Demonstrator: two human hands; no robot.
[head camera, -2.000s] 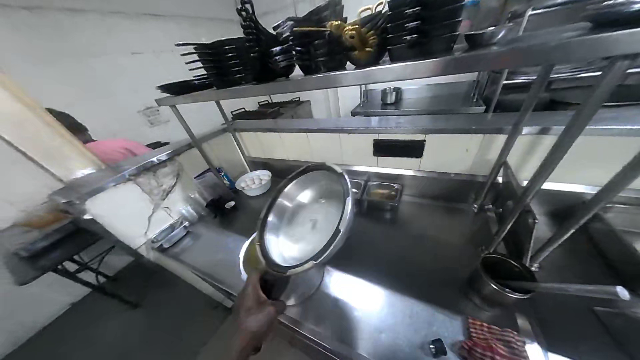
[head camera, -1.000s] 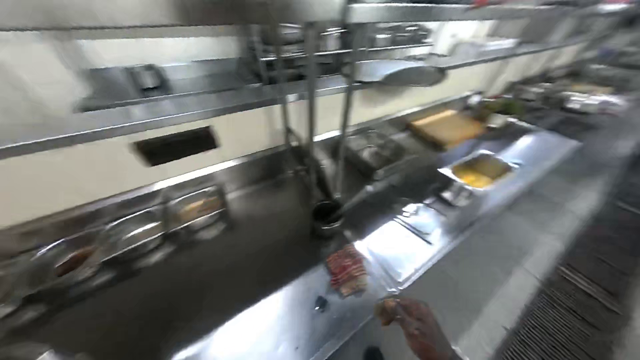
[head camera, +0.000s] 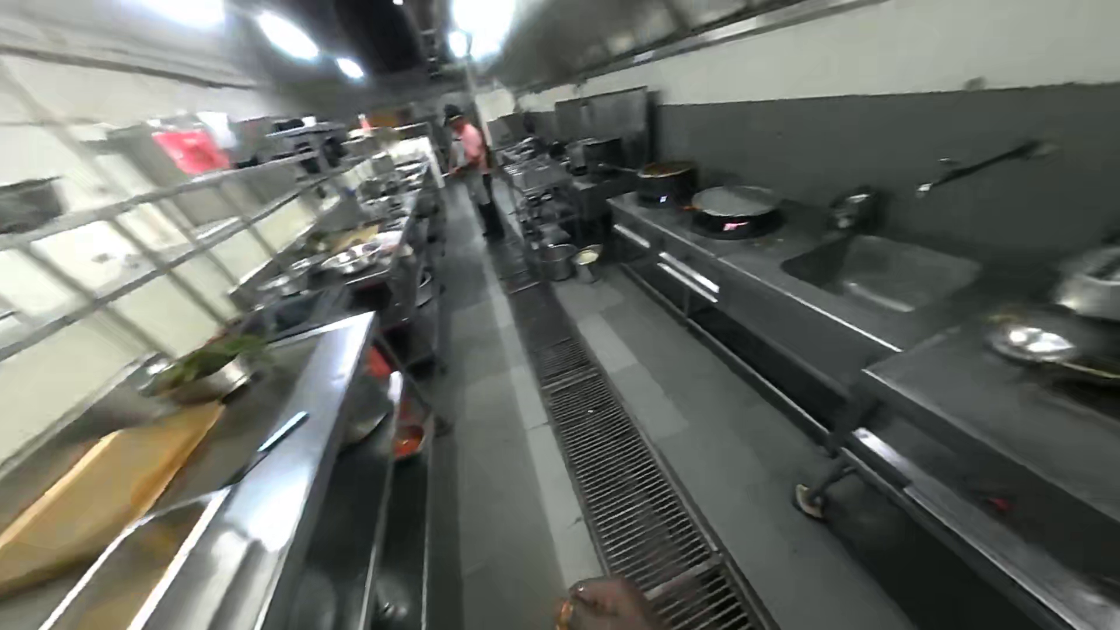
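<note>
My right hand (head camera: 610, 604) shows at the bottom edge of the head view, above the floor drain grating (head camera: 626, 464). Its fingers look curled, but blur and the frame edge hide whether they hold anything; a small orange-brown spot shows at its left side. My left hand is out of view. To the left, a steel counter (head camera: 293, 468) carries a wooden cutting board (head camera: 131, 472), a metal bowl of green leaves (head camera: 210, 372), a knife-like utensil (head camera: 280, 433) and, at the near edge, a steel pan with yellowish contents (head camera: 144, 560).
A person in a pink top (head camera: 472, 149) stands far down the aisle. Along the right run a cooking range with a wide flat pan (head camera: 735, 203), a dark pot (head camera: 667, 182), a sink basin (head camera: 901, 271) and a caster wheel (head camera: 809, 501) near the floor. Pots (head camera: 557, 261) stand on the floor ahead.
The view has swung far right, from the counter to the aisle. Two seconds ago a hand held a shiny metal pan by its handle; that pan is no longer seen in a hand.
</note>
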